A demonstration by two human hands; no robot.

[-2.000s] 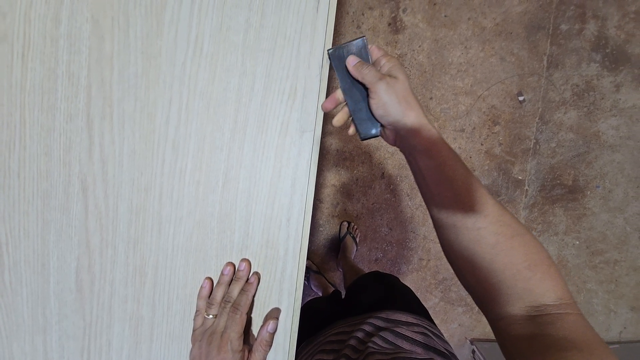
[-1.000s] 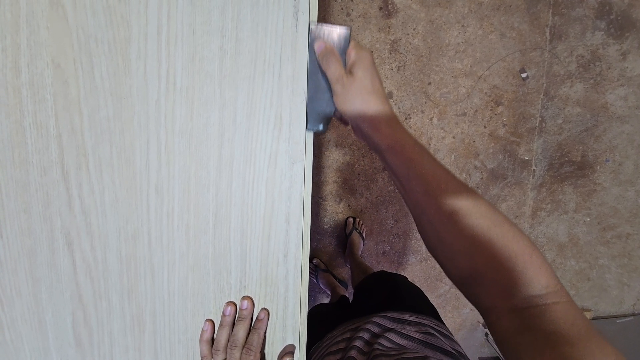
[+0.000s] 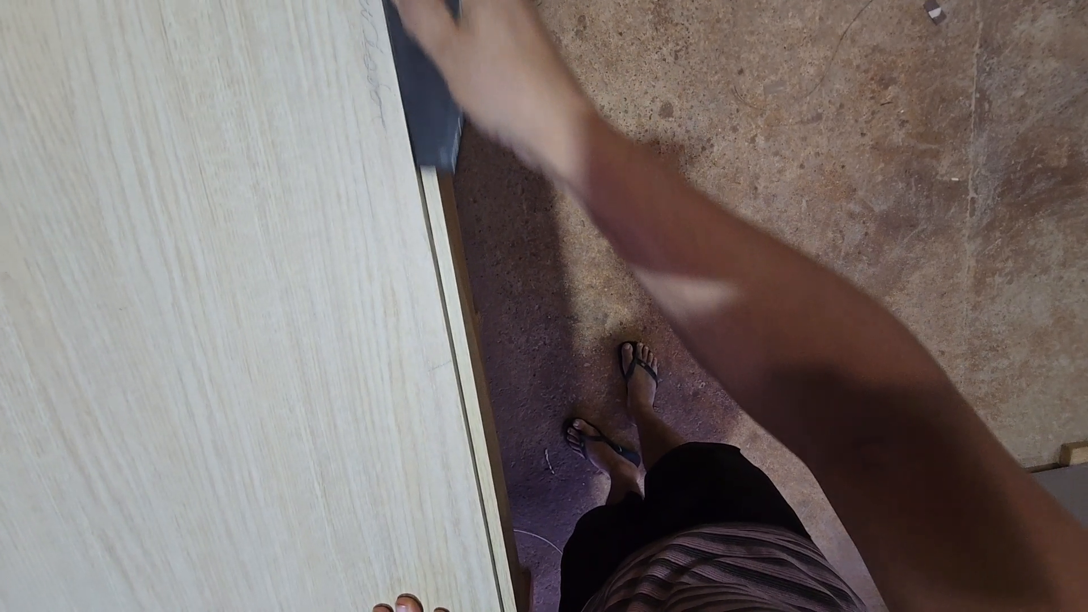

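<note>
A dark, flat rectangular block (image 3: 427, 106) lies along the right edge of a pale wood-grain panel (image 3: 229, 323), at the top of the head view. My right hand (image 3: 501, 81) grips it from the right side, blurred and partly cut off by the top of the frame. Of my left hand (image 3: 410, 604) only a few fingertips show at the bottom, resting on the panel near the same edge; the rest is out of view. Faint pencil marks run on the panel beside the block. Below the block, a narrow light strip shows along the panel's edge.
A worn, stained concrete floor (image 3: 807, 170) lies to the right of the panel. My feet in flip-flops (image 3: 637, 365) stand below the panel's edge. A small scrap (image 3: 935, 11) lies on the floor at the top right, and a grey sheet (image 3: 1067, 493) is at the far right.
Two seconds ago the block was held off the panel, over the floor; one second ago it was at the panel's edge, where it is now. Less of my left hand shows.
</note>
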